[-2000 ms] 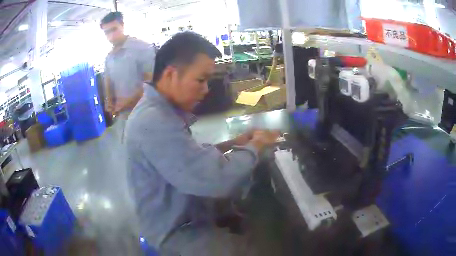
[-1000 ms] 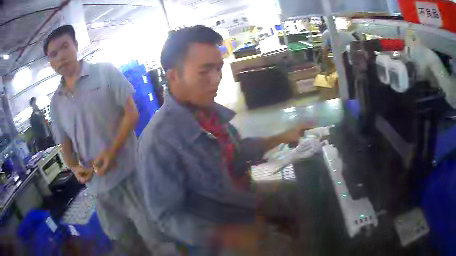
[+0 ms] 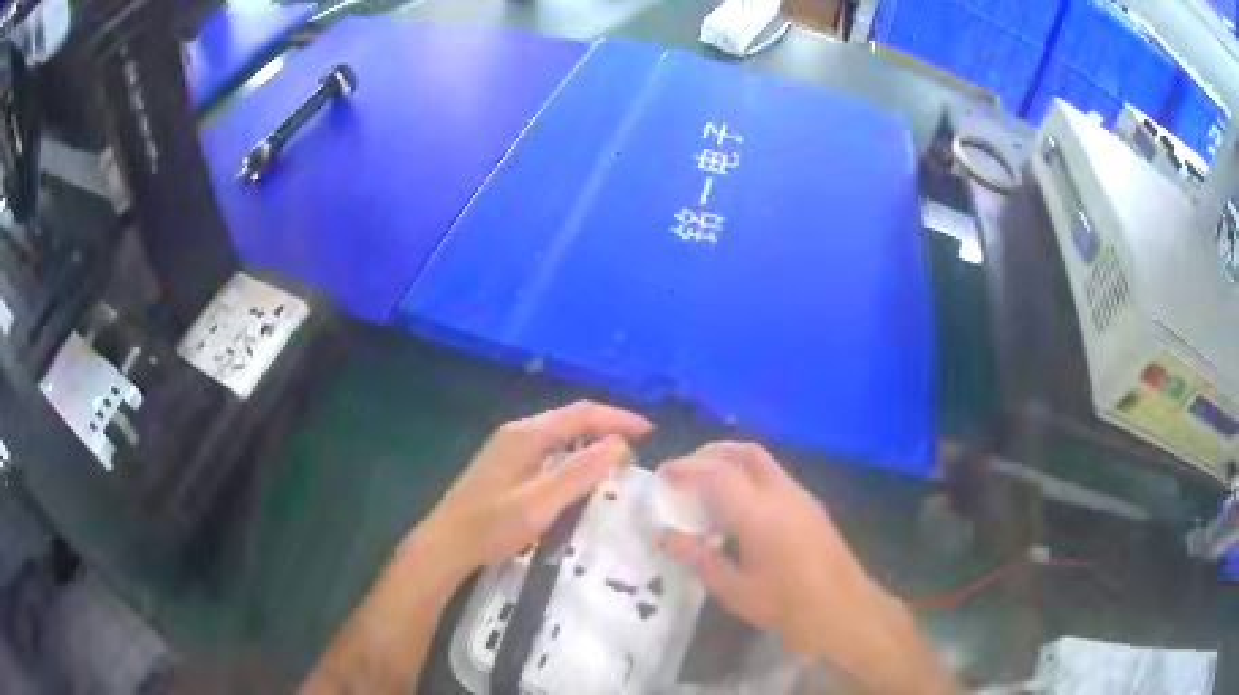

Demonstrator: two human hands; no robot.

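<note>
The white test socket board (image 3: 618, 584), with multi-hole outlets and a black band across it, lies in front of me at the bottom centre. My left hand (image 3: 550, 482) is bent over its far left edge, fingers curled; whether it grips anything is hidden. My right hand (image 3: 747, 530) is at the board's far right corner and holds a small white piece that looks like a plug (image 3: 682, 505). The plug's face is hidden.
Blue sheets (image 3: 802, 245) cover the bench beyond my hands, with a black and silver tool (image 3: 296, 125) on them. The tester (image 3: 1141, 285) stands right, near a tan ring (image 3: 985, 163). A fixture socket plate (image 3: 245, 333) and a strip end (image 3: 93, 394) are left.
The view has turned from the seated coworker and the fixture at left to the bench in front of me. Both my hands, out of view before, now show at the socket board.
</note>
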